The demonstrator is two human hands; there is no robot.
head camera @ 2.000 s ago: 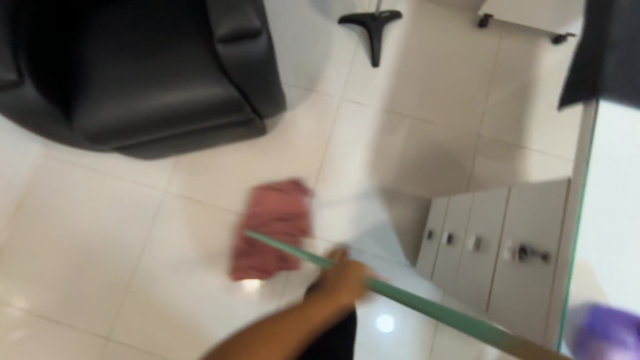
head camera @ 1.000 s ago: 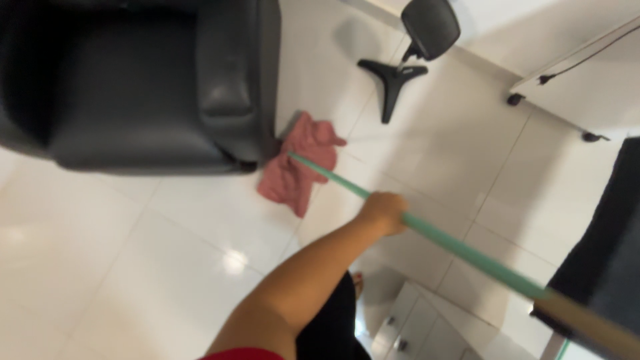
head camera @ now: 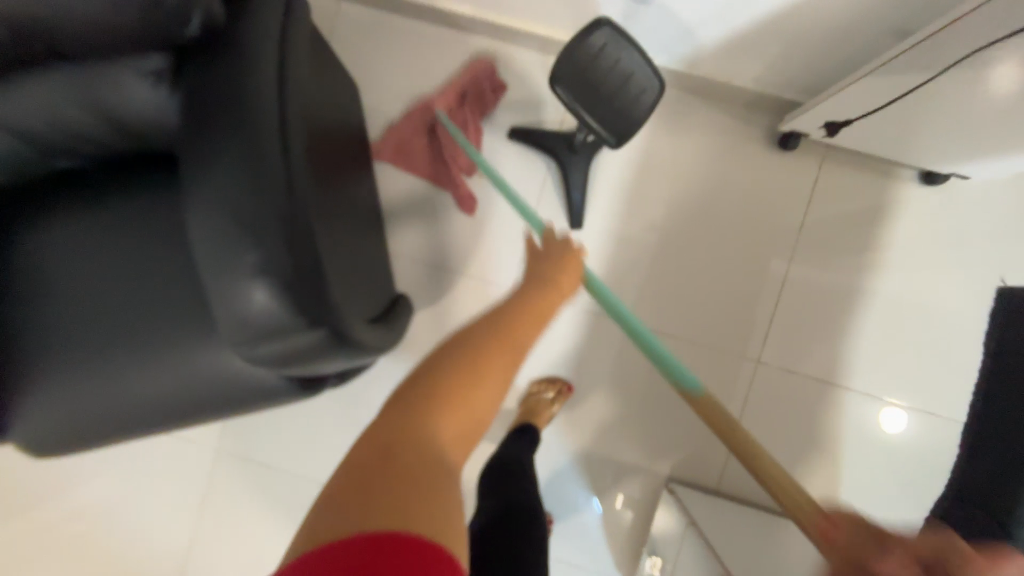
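Observation:
My left hand [head camera: 554,260] is closed around the green part of a long mop or broom handle [head camera: 644,336], at about the middle of the view. The tan upper part of the handle runs down to my right hand [head camera: 904,550], which grips it at the bottom right edge, blurred and partly cut off. At the handle's far end a reddish-pink cloth [head camera: 428,148] lies bunched on the tiled floor, between the black chair and the footrest. Whatever head the handle has is hidden by the cloth.
A black padded chair [head camera: 296,240] fills the left side. A black footrest [head camera: 608,80] on a splayed base stands beside the cloth, near the wall's foot. White wheeled furniture [head camera: 904,120] with a hanging cord is at upper right, dark fabric [head camera: 980,416] at the right edge.
The cloth at the handle's end has moved along the chair's side and now lies left of the footrest. My right hand has come into view. The view has shifted.

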